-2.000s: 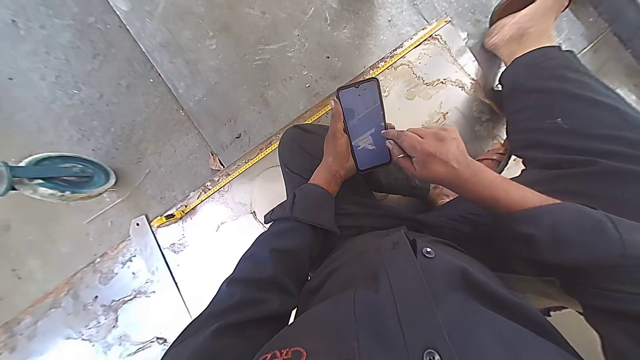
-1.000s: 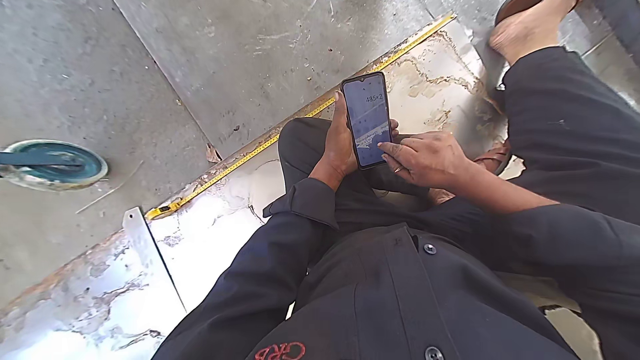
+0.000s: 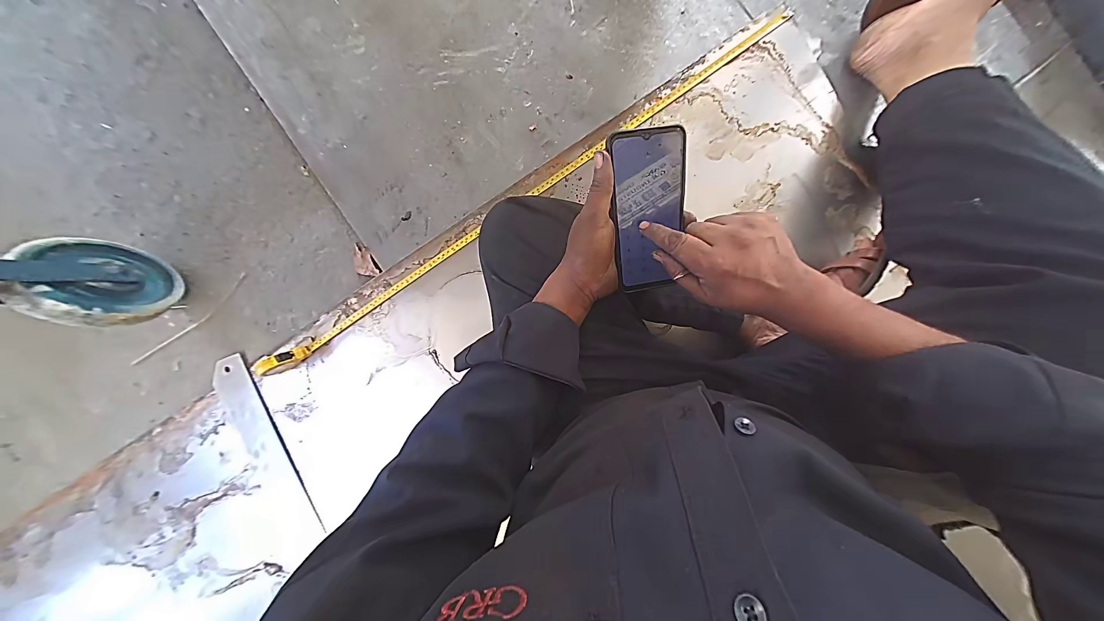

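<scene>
My left hand [image 3: 591,250] holds a black smartphone [image 3: 649,203] upright above my bent knee, its thumb along the phone's left edge. The lit screen bears writing, too small to read. With the index finger extended, my right hand [image 3: 733,259] touches the lower part of the screen or hovers just over it; which one, I cannot tell. A ring is on one of its fingers. Beyond the phone a yellow tape measure [image 3: 414,274] lies pulled out along the edge of a stained, shiny sheet [image 3: 405,345], its case at the lower left end.
A flat metal ruler or square blade [image 3: 250,414] lies across the sheet, left of my sleeve. On the grey floor at the far left stands a round container with teal inside [image 3: 95,280]. A dry leaf [image 3: 366,260] lies near the sheet's edge. A bare foot [image 3: 923,43] shows at top right.
The picture on the phone's screen has changed. My right index finger has moved up the screen a little since one second ago. My left hand keeps its hold on the phone.
</scene>
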